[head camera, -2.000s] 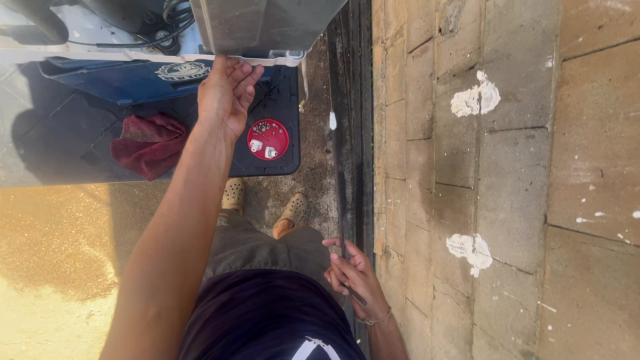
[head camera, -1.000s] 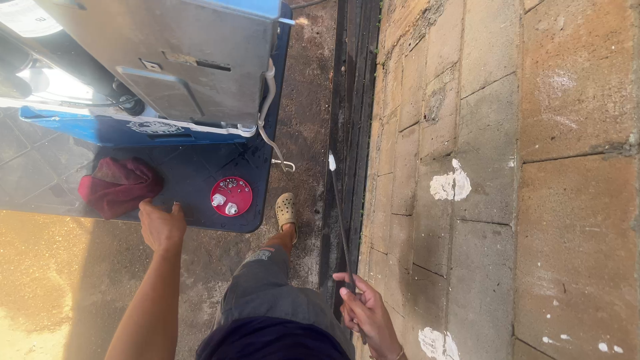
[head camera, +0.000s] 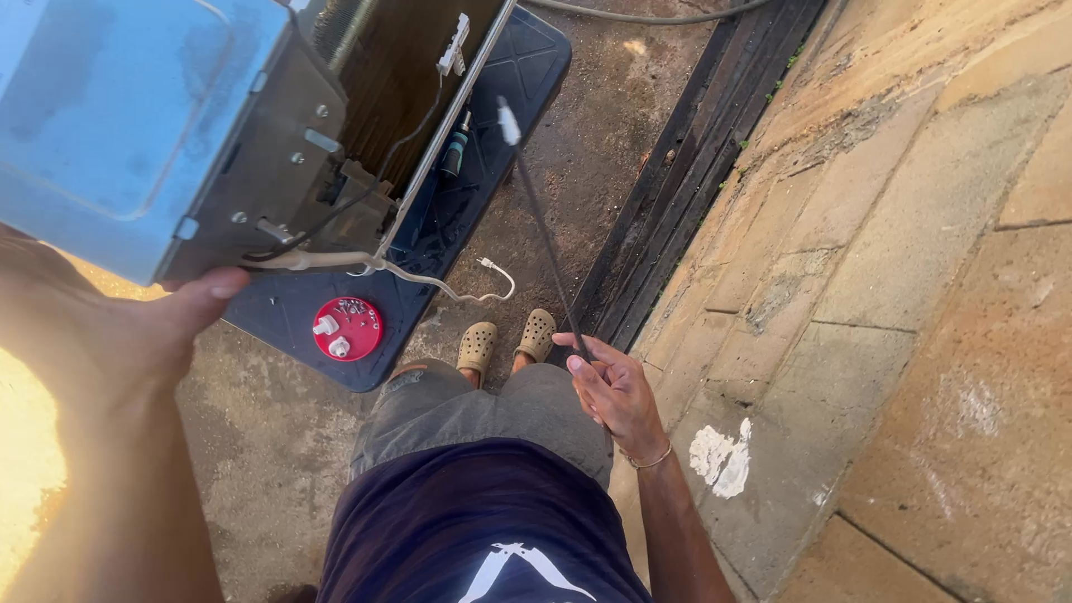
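My left hand (head camera: 142, 310) grips the lower corner of a metal-sided appliance (head camera: 276, 167) with a blue panel; the thumb shows at the edge and most fingers are hidden beneath. Fins, a thin dark wire and a white plastic clip (head camera: 454, 46) show in its exposed side. From its lower edge a whitish power cord (head camera: 427, 283) hangs, its plug (head camera: 486, 262) loose. My right hand (head camera: 611, 385) holds a long thin dark rod (head camera: 544, 230) with a white tip, which points up and away. Below the appliance, a red round dish (head camera: 349, 329) holds small screws and two white plastic parts.
A dark folding table (head camera: 335, 368) stands beneath the appliance, with a teal-and-black screwdriver (head camera: 455, 155) on it. My feet, in tan clogs (head camera: 477, 347), are beside the table. Dark metal rails (head camera: 662, 201) run along the block wall (head camera: 804, 360) at right. A hose (head camera: 636, 17) crosses the top.
My left hand has moved from beside the dark red cloth to the appliance's lower corner. The appliance is turned, and its finned side now shows. The view has rotated; the cloth is no longer seen.
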